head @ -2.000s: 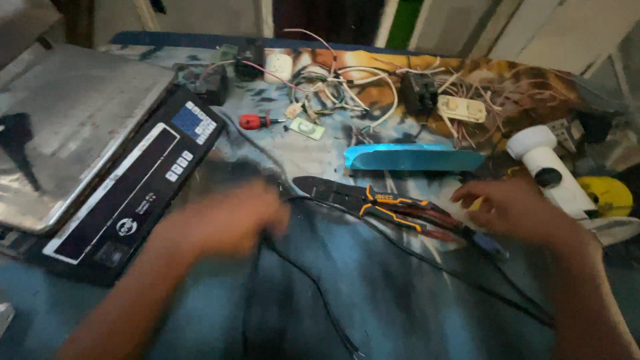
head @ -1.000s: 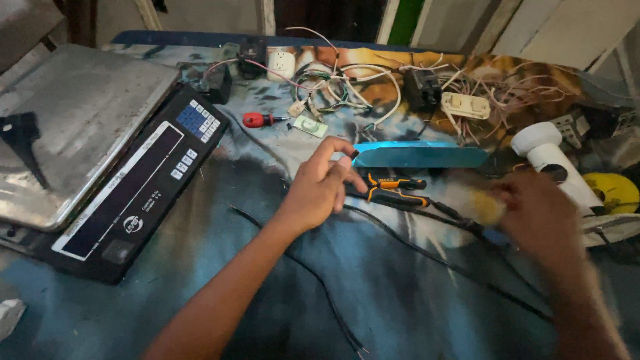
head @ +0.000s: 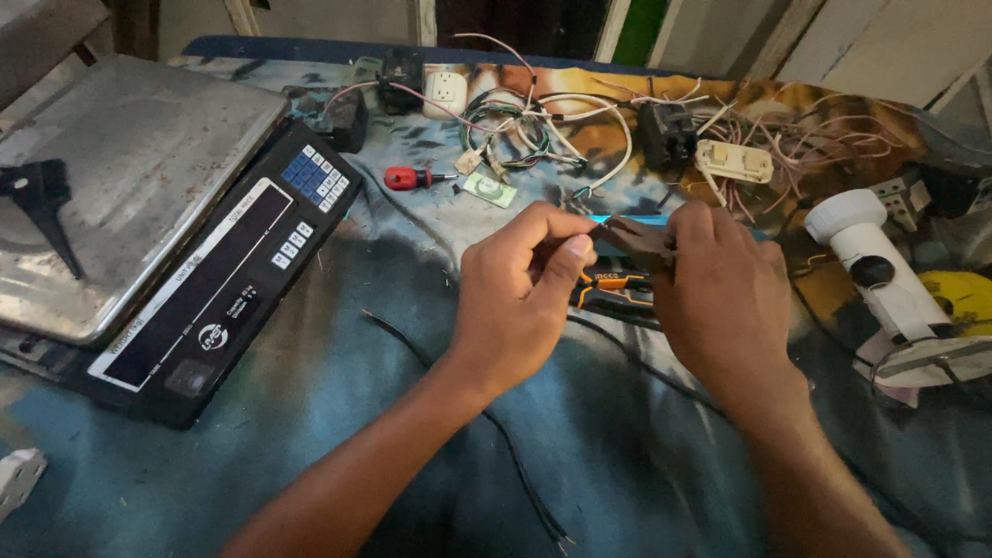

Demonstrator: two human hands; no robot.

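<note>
My left hand pinches something small and thin, probably a wire end, between thumb and fingertips. Across from it, my right hand grips dark metal pliers, whose jaws point left and meet my left fingertips. Behind and below the hands lie orange-and-black tool handles and a bright blue object, both partly hidden. A black cable runs from under the hands toward the lower right. Another black cable with bared ends lies on the cloth, partly under my left forearm.
At left stands a scale with a metal platter. A red screwdriver, a white outlet, coiled wires and a cream switch plate lie along the back. A white cylindrical device and yellow disc are at right.
My two hands have come together above the blue object. My right hand has moved left, and dark pliers now show in it. My left hand has gone from the orange-and-black handles to the pliers' tip.
</note>
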